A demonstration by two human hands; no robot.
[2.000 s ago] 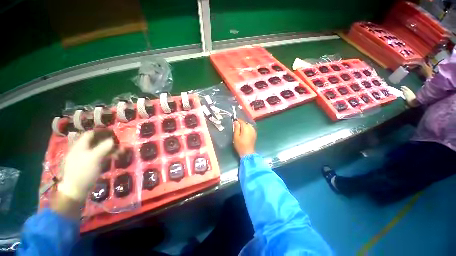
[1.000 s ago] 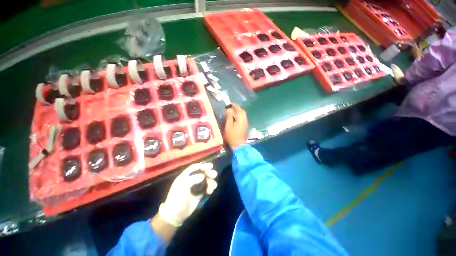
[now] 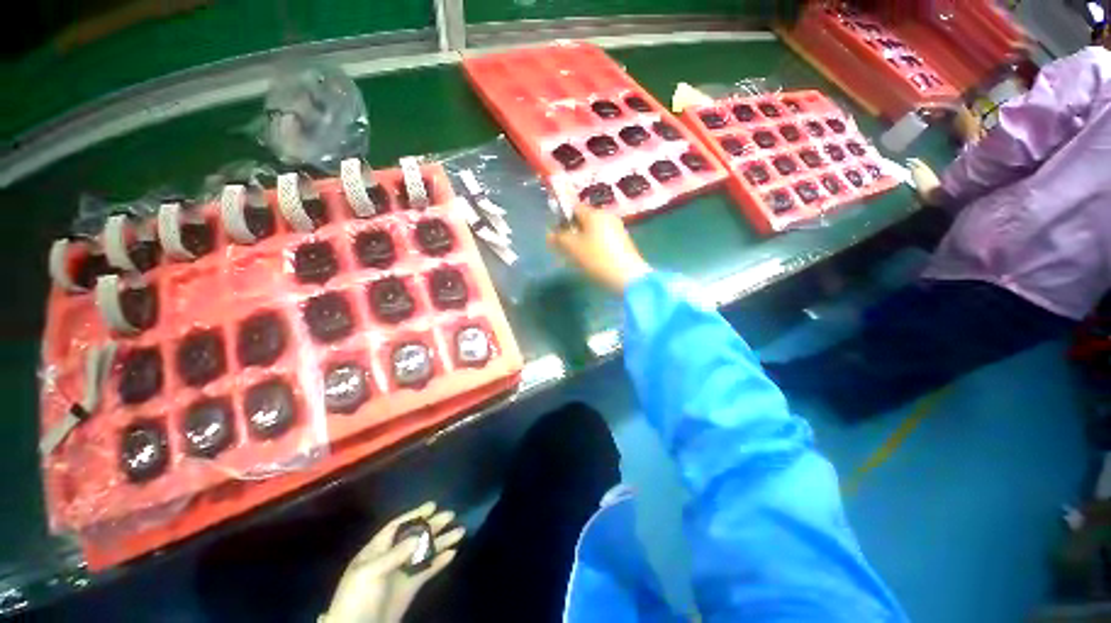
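Observation:
My gloved left hand (image 3: 387, 572) is low at the picture's bottom, below the near tray, palm up, with a black watch body (image 3: 418, 544) held at its fingers. My right hand (image 3: 599, 243) reaches over the green bench near the middle tray's front corner. Its fingertips are at a small pale strap (image 3: 564, 207); the grip is too blurred to tell exactly. The near red tray (image 3: 426, 387) holds black watch bodies in pockets and several strapped watches along its far row. Loose pale straps (image 3: 487, 225) lie on clear film right of this tray.
A second red tray (image 3: 524, 91) and a third (image 3: 780, 209) stand further right, with stacked trays (image 3: 841, 49) beyond. A crumpled clear bag (image 3: 314, 116) lies behind the near tray. A person in a pink-purple smock (image 3: 1011, 207) sits at right. The bench (image 3: 573, 316) has a shiny front edge.
My left hand has left the near tray with a watch body and come down below it. My right hand has moved from the loose straps towards the middle tray's corner. The view has shifted.

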